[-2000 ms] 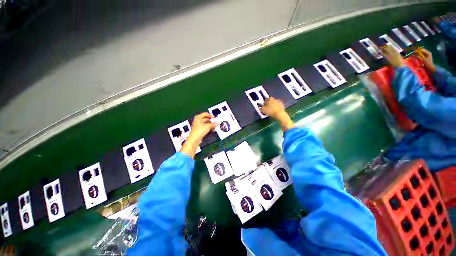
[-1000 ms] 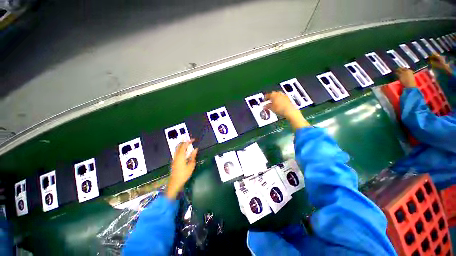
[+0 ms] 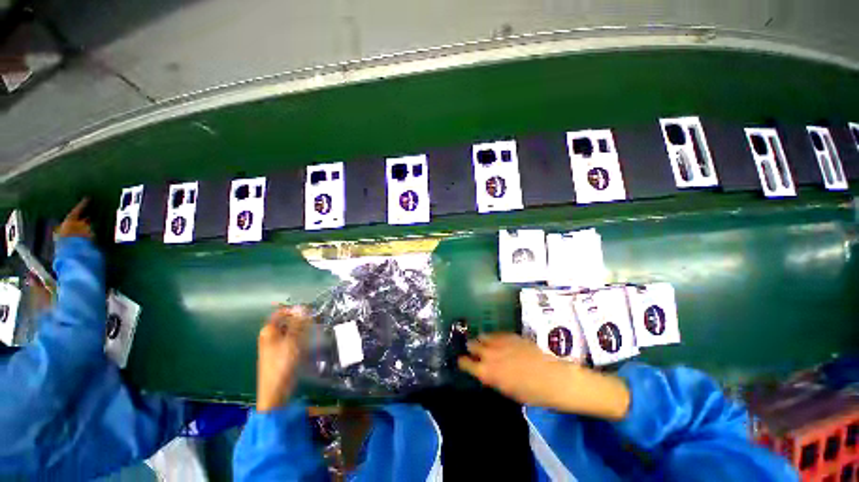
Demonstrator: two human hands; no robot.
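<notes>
A clear poly bag [image 3: 414, 362] full of small black accessories [image 3: 377, 292] lies on the green worktop in front of me, with a white label on it. My left hand [image 3: 281, 350] is at the bag's left edge, blurred, and its grip is unclear. My right hand [image 3: 509, 365] is right of the bag, its fingertips beside a few loose black pieces [image 3: 459, 337]; whether it holds one is unclear. White cards with round dark marks [image 3: 608, 329] lie in overlapping groups to the right. White insert trays [image 3: 408, 190] stand in a row on the belt behind.
Black boxes [image 3: 454, 190] lie between the inserts. A yellow-tan strip [image 3: 377, 249] lies behind the bag. At left, a neighbour's blue sleeve and hand [image 3: 75, 226] reach to the belt near a white card [image 3: 121, 328]. A red-orange tray [image 3: 819, 447] is at the lower right.
The view has swung left. Both hands have come back from the inserts on the belt to the bag area. The three right-hand inserts that had long slots have shifted right in view.
</notes>
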